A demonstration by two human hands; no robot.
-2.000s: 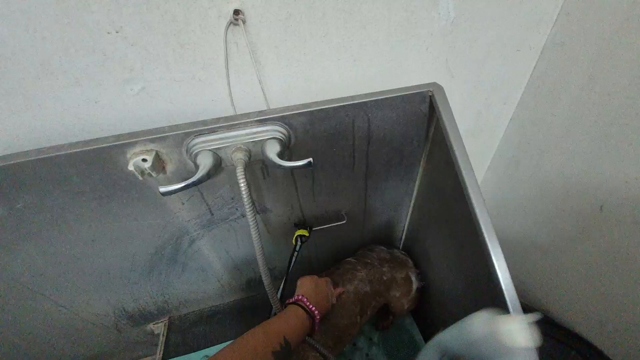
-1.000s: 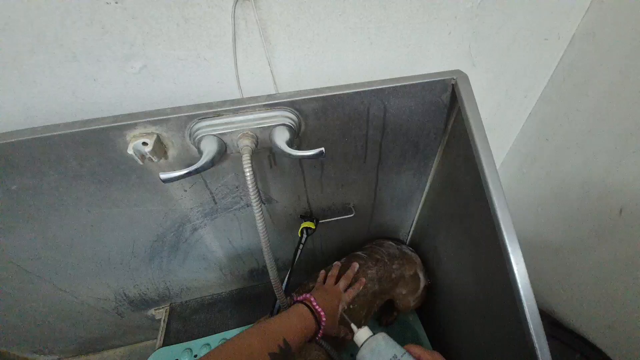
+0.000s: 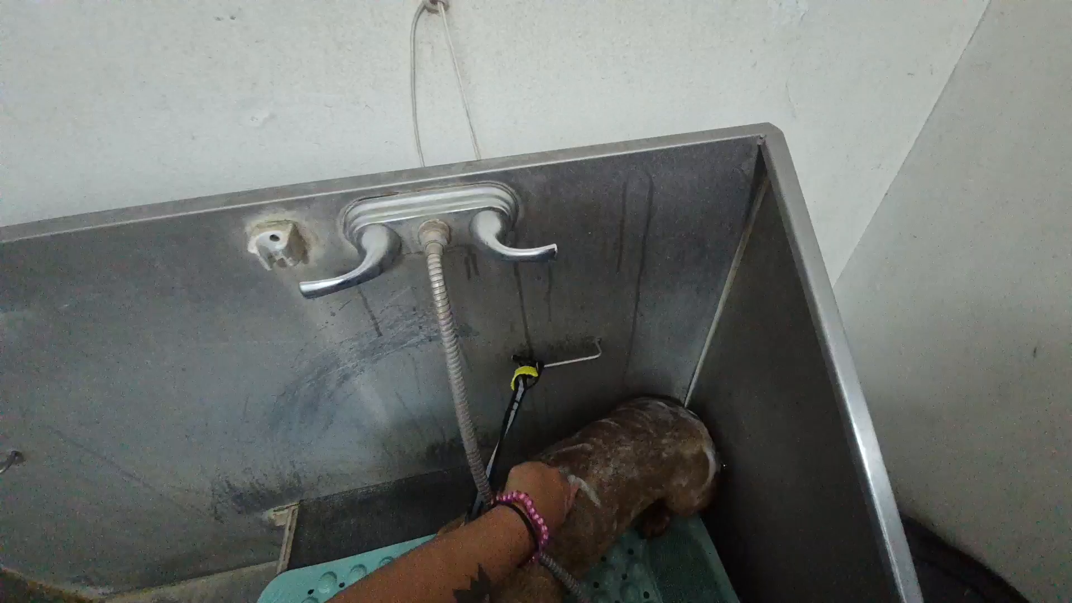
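Observation:
A wet brown dog with streaks of lather on its coat stands in the corner of a stainless steel tub. My left hand, with a pink bead bracelet at the wrist, rests on the dog's side; its fingers are mostly hidden, so their grip cannot be told. My right hand is out of view. A black strap with a yellow band runs from a wall hook down behind my left hand. The metal shower hose hangs from the tap and passes under my forearm.
The tap with two lever handles sticks out from the tub's back wall, beside a white bracket. A teal perforated mat lies on the tub floor. The tub's steel rim rises at the right. A cord loop hangs above.
The right hand and the bottle it held one second ago have left the view. My left hand, spread on the dog's back then, now has its fingers drawn in against the coat.

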